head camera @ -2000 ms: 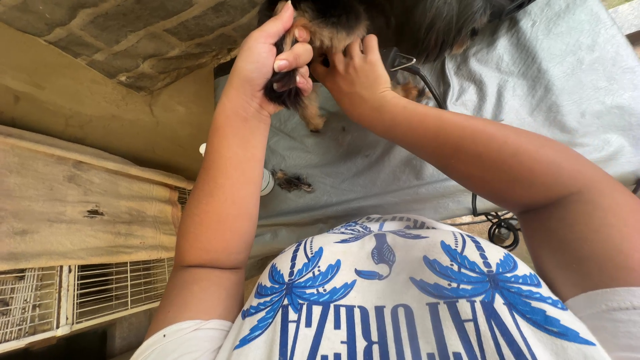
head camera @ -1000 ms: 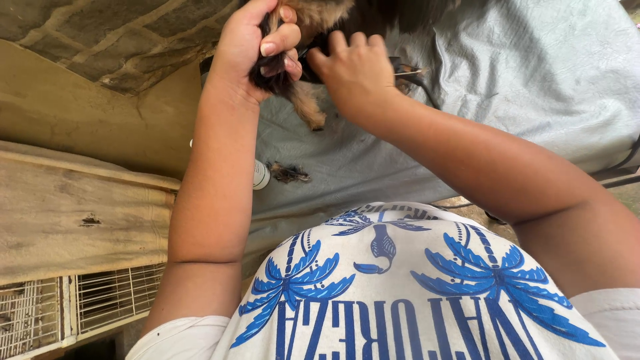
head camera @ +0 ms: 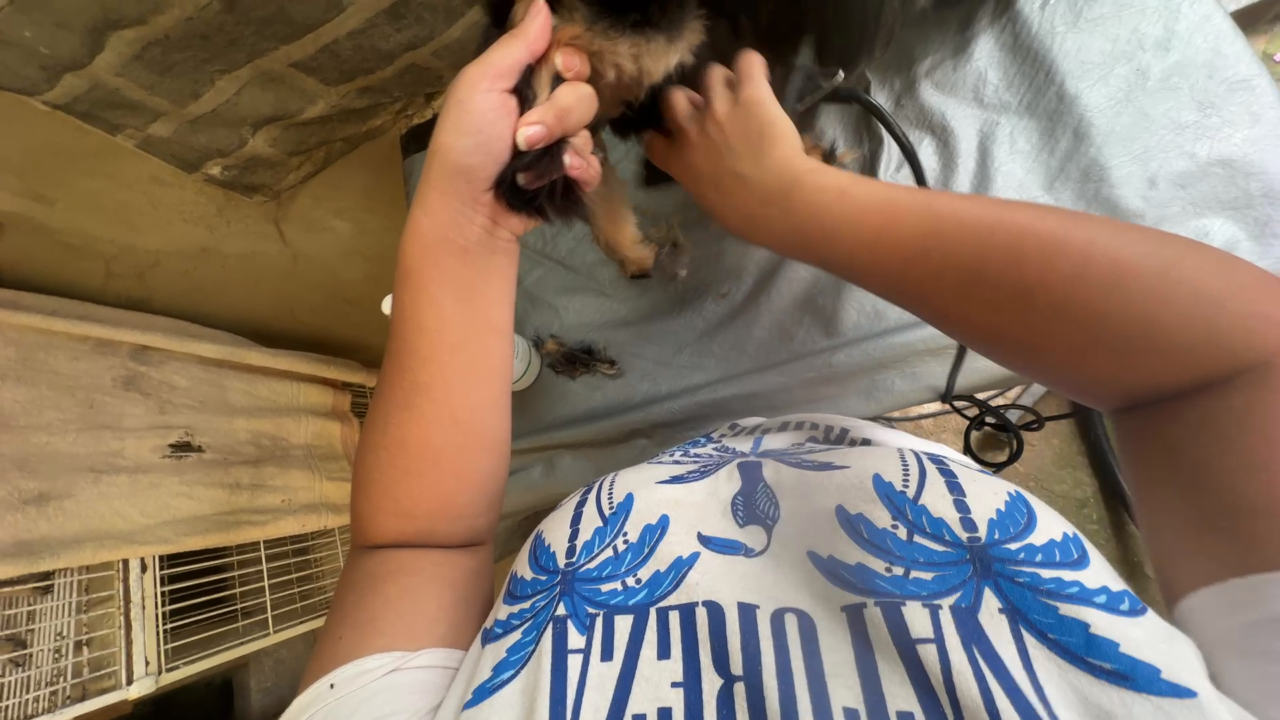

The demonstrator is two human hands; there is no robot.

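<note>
My left hand is closed around dark and tan fur, seemingly a leg of a small long-haired dog. The dog is at the top edge of the view, partly cut off. One tan paw rests on a grey-blue sheet. My right hand, blurred, lies against the dog's dark fur; its fingertips are hidden, and whether it holds anything cannot be seen. Just right of it, a metal-tipped thing joins a black cable. A clump of cut fur lies on the sheet.
Behind my left forearm stands a white round container, partly hidden. A coiled black cable hangs by the sheet's near edge. Wire cages under a beige cloth are at the left, and a stone-patterned wall at the upper left.
My left hand keeps its grip on the fur. My right hand has shifted slightly on the dog. The coiled cable, out of view a second ago, shows again as the view moves.
</note>
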